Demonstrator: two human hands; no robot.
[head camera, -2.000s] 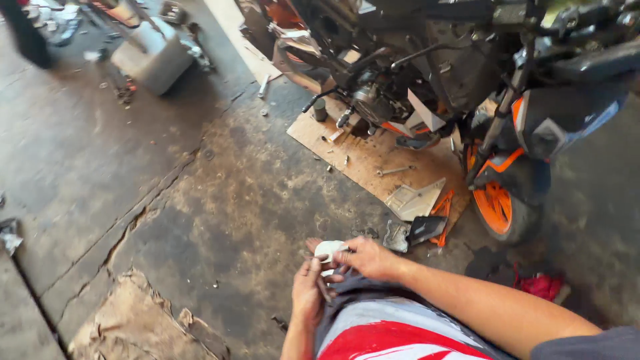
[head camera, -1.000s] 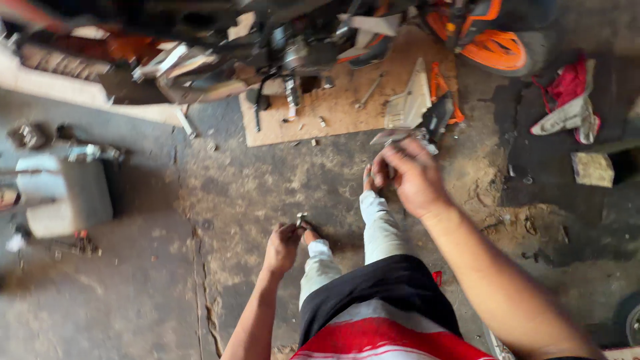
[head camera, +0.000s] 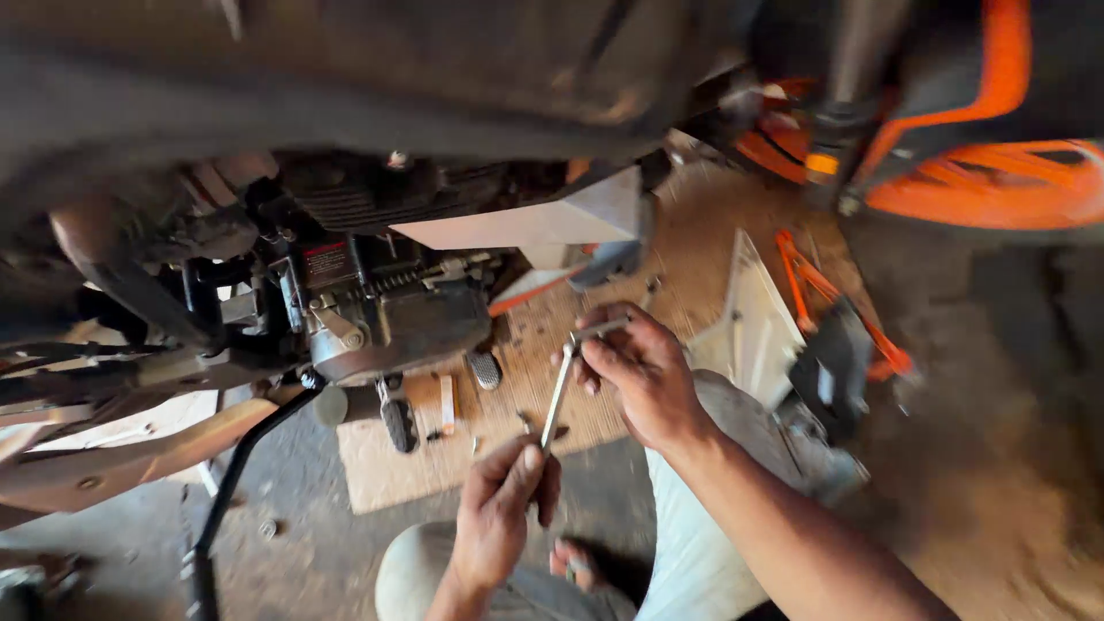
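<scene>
My left hand (head camera: 503, 500) grips the lower end of a slim metal wrench (head camera: 559, 392), which slants up to the right. The upper end of it meets a short metal piece (head camera: 602, 328) between the thumb and fingers of my right hand (head camera: 638, 371); whether this is a separate tool or fastener I cannot tell. Both hands are in front of the motorcycle engine (head camera: 414, 323), above a cardboard sheet (head camera: 552, 345). A rubber-topped pedal or footpeg (head camera: 398, 423) is to the left of my hands.
The motorcycle's dark body (head camera: 345, 95) hangs over the top of the view. Its black side stand (head camera: 228, 474) reaches down at left. An orange wheel (head camera: 992, 185) is at upper right. A pale panel (head camera: 755, 323) and an orange bracket (head camera: 841, 302) lie right of my hands.
My hands were apart one second ago and have come together at the wrench. I am now crouched close to the motorcycle, with the view much nearer to it.
</scene>
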